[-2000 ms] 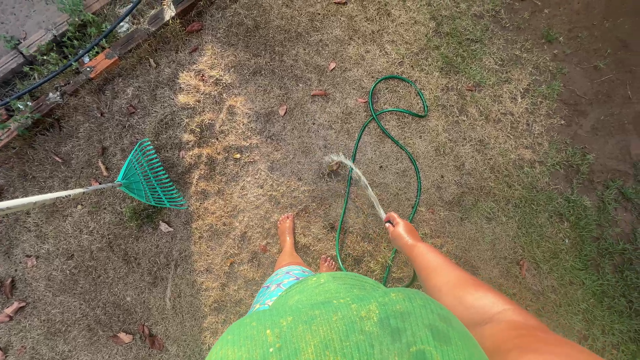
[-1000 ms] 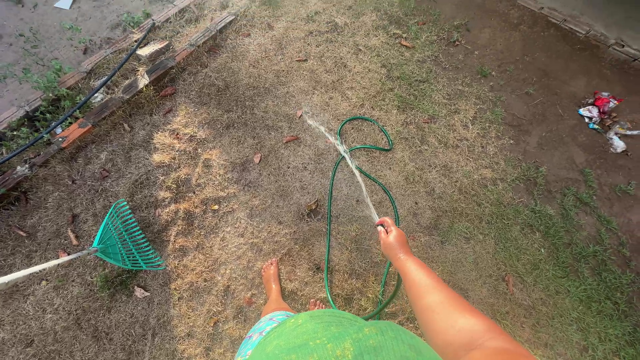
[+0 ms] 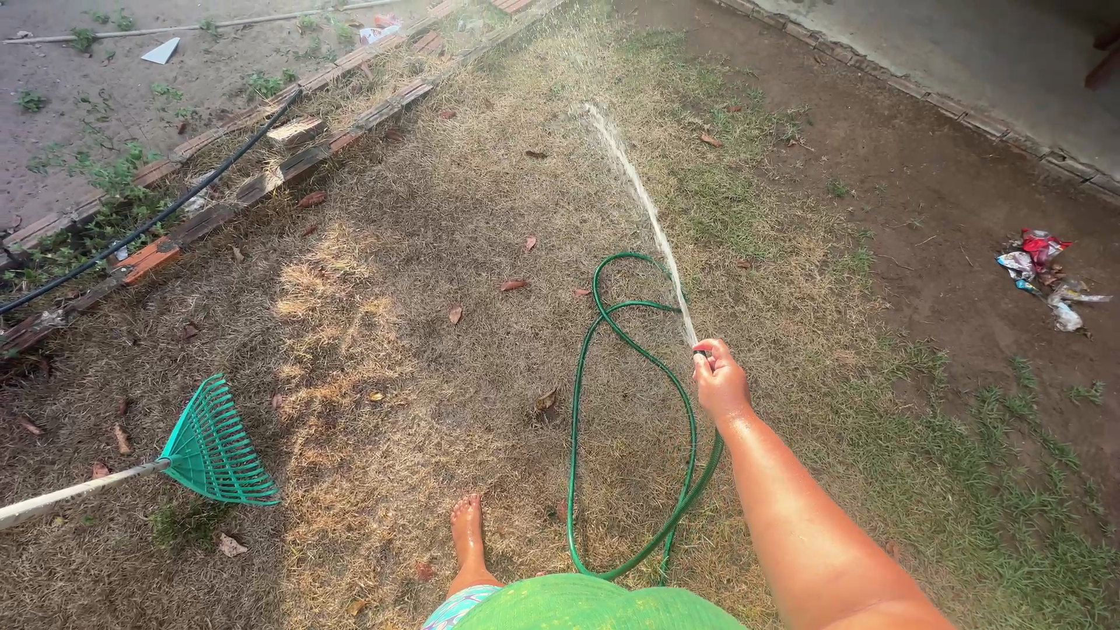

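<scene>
My right hand [image 3: 721, 385] is closed around the dark end of a green garden hose [image 3: 575, 437]. A stream of water [image 3: 645, 203] shoots out of it, away from me over dry grass. The hose lies in loops on the ground beneath and left of the hand. At the left, a green fan rake [image 3: 219, 446] with a pale handle [image 3: 79, 494] extends in from the frame's edge; whether anything holds it is outside the view. My left hand does not show.
A double brick edging [image 3: 254, 188] with a black hose [image 3: 188, 194] along it crosses the upper left. Crumpled wrappers [image 3: 1041, 262] lie on bare soil at the right, below a brick-edged concrete slab [image 3: 989, 61]. Fallen leaves dot the grass; my bare foot [image 3: 467, 525] stands on it.
The water stream now reaches farther out over the grass than in the earlier frames. My right hand still grips the hose end. The view has tilted up, showing more ground ahead.
</scene>
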